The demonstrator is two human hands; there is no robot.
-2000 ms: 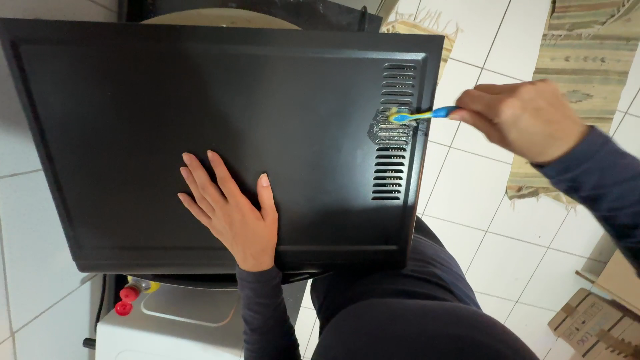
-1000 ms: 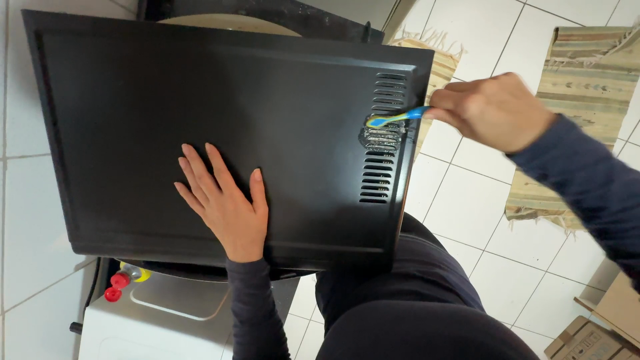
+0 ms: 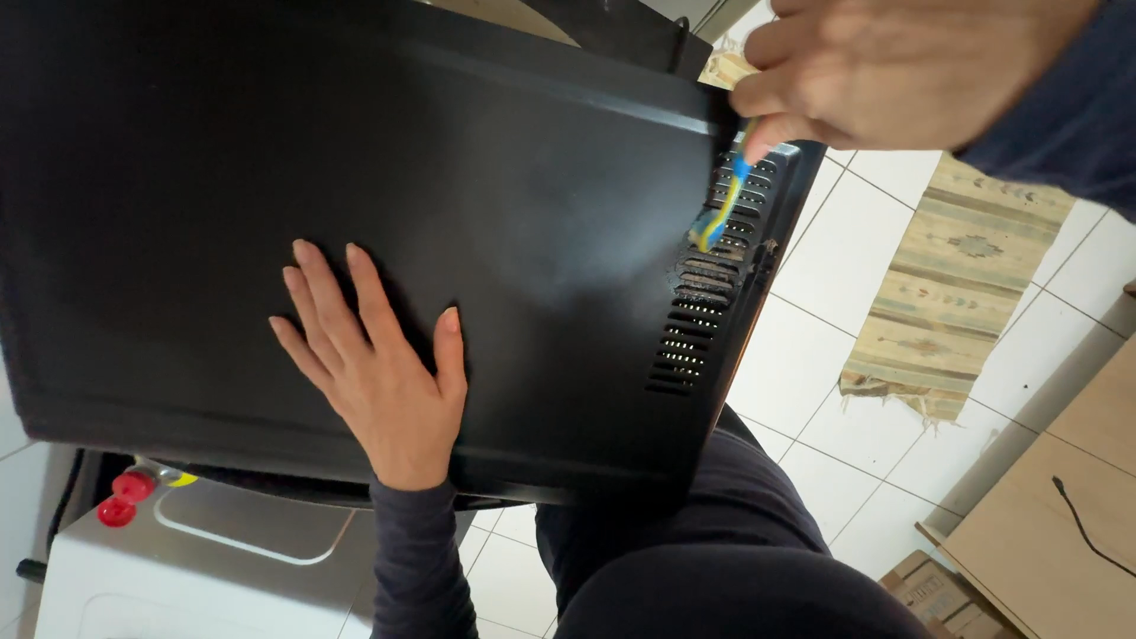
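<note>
A large black metal appliance panel [image 3: 532, 355] lies across the middle of the head view, with a row of vent slots [image 3: 679, 355] near its right edge. My left hand [image 3: 386, 373] rests on the panel with its fingers spread, holding nothing. At the upper right, my right hand [image 3: 852, 80] grips a blue and yellow toothbrush [image 3: 732, 195]. The brush's head touches the upper middle of the vent slots, where wet, foamy residue sits. Some residue also lies on the panel's edge beside the slots.
Below the panel at left stands a white appliance [image 3: 248, 577], with red-capped bottles [image 3: 133, 485] near its back. A striped woven rug [image 3: 958, 284] lies on the white floor tiles at right. A wooden surface [image 3: 1065, 497] with a black cable and a cardboard box [image 3: 941, 590] are at lower right.
My right hand has moved up relative to the panel, so the toothbrush now points steeply down instead of sideways. My left hand stays flat on the panel. The view has turned somewhat.
</note>
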